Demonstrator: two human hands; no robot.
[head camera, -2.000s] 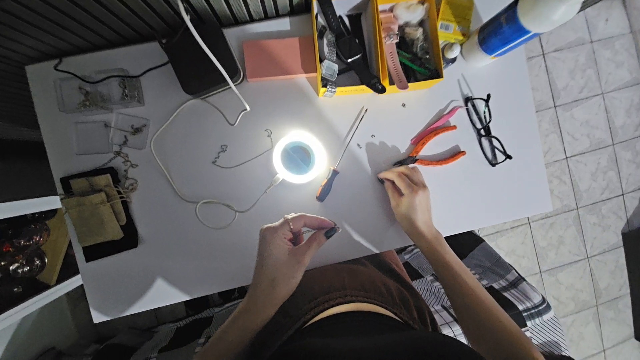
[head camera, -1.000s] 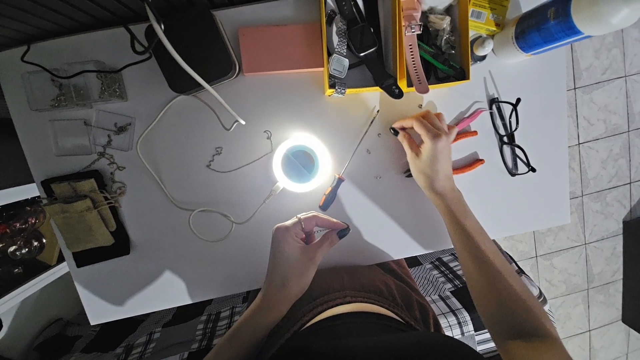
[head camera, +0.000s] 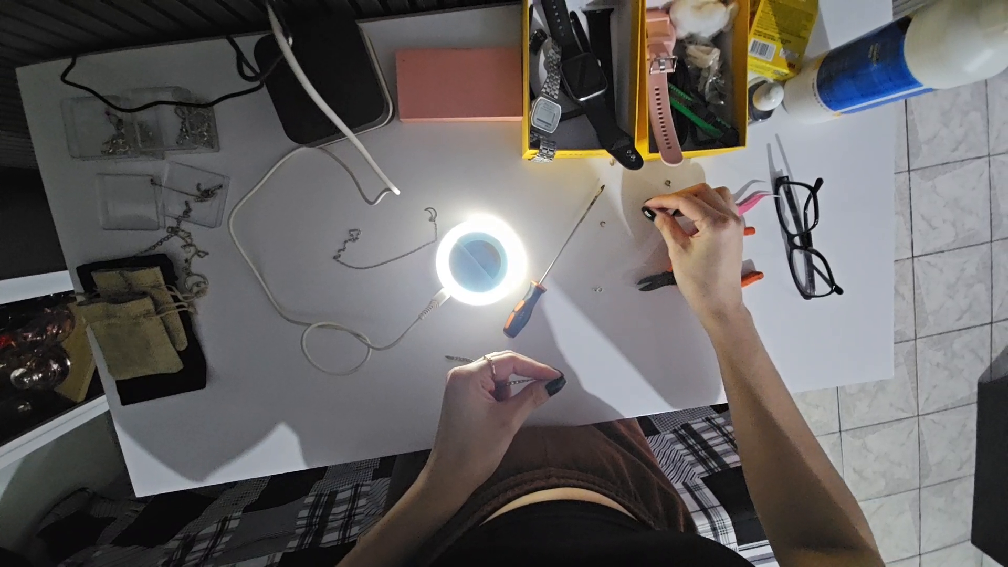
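Near the front edge of the white table, my left hand (head camera: 488, 402) pinches a thin metal chain (head camera: 461, 359), part of which shows beyond its fingers. My right hand (head camera: 705, 244) is raised over the orange-handled pliers (head camera: 656, 280), fingertips together; whether something tiny is between them I cannot tell. Pink tweezers (head camera: 754, 201) lie partly behind that hand. Between the hands rests a screwdriver (head camera: 526, 309), beside a lit ring lamp (head camera: 481, 259). Small metal rings (head camera: 598, 289) are scattered to the screwdriver's right. Left of the lamp lies another thin chain (head camera: 386, 265).
Yellow boxes (head camera: 642, 146) with watches, a pink box (head camera: 459, 85) and a black device (head camera: 323, 79) line the back. Black eyeglasses (head camera: 802, 236) and a large bottle (head camera: 866, 71) are at right. Cloth pouches (head camera: 134, 339), clear plastic boxes (head camera: 130, 202) and a lamp cable (head camera: 260, 283) are at left.
My right hand has moved from the pliers' jaws toward the back of the table and now covers part of the pliers. My left hand stays near the front edge.
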